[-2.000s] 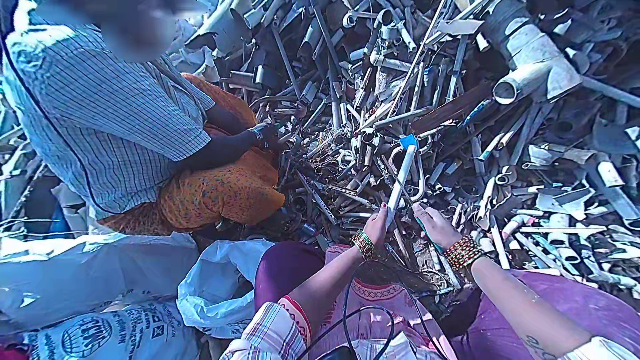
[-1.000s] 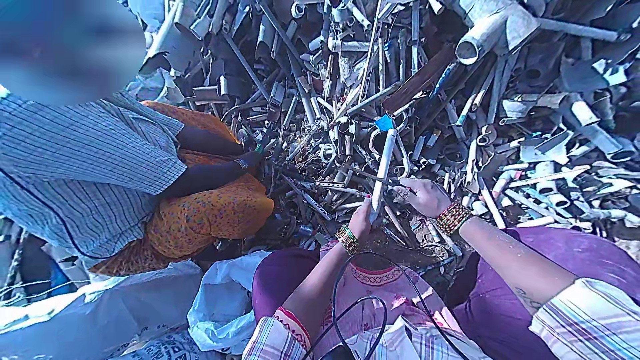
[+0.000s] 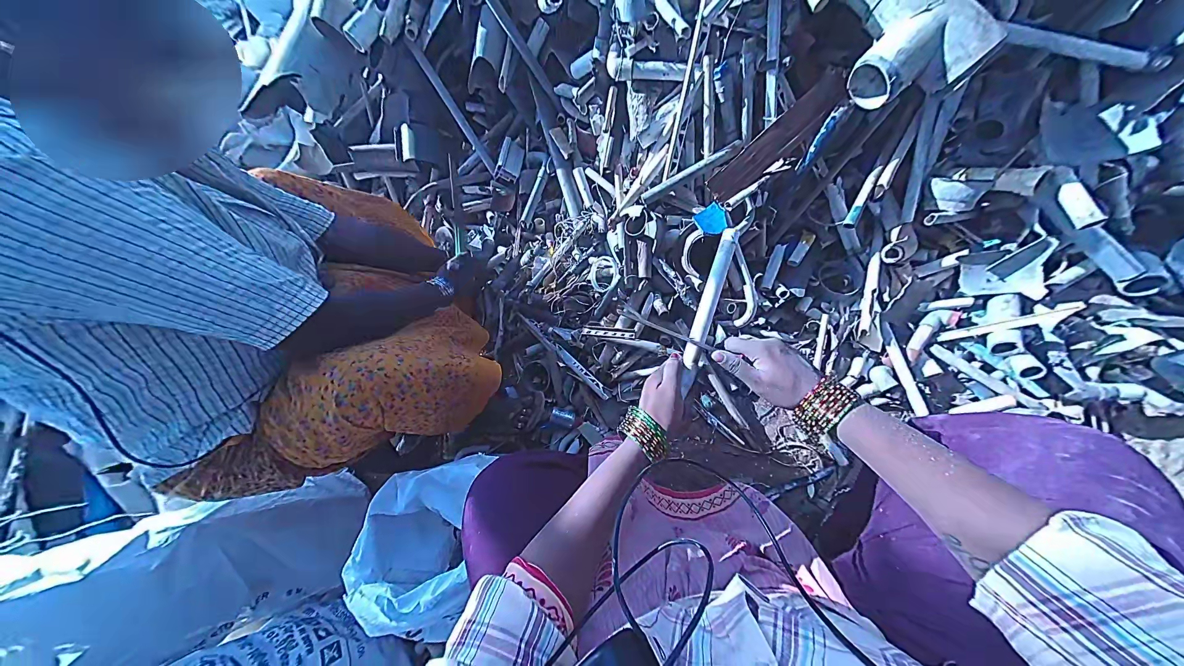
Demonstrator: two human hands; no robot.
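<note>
My left hand [image 3: 662,396] grips the lower end of a white plastic pipe [image 3: 710,294], which slants up and away over the scrap. Near the pipe's far end is a bright blue piece [image 3: 711,219]; whether it is fixed to the pipe I cannot tell. My right hand [image 3: 770,370] is closed on a thin dark blade-like tool [image 3: 666,331], which lies across the pipe just above my left hand. A curved white pipe piece [image 3: 746,287] shows beside the pipe's right side.
Broken pipes and fittings are heaped ahead, with a large pipe fitting [image 3: 874,81] at the upper right. At my left another person [image 3: 185,305] sits with hands at the heap. White sacks [image 3: 231,546] lie at the lower left. A black cable [image 3: 618,555] loops over my lap.
My right hand was apart from the pipe two seconds ago, with its fingers spread; now it is at the pipe with the thin tool across it. My left hand keeps its hold.
</note>
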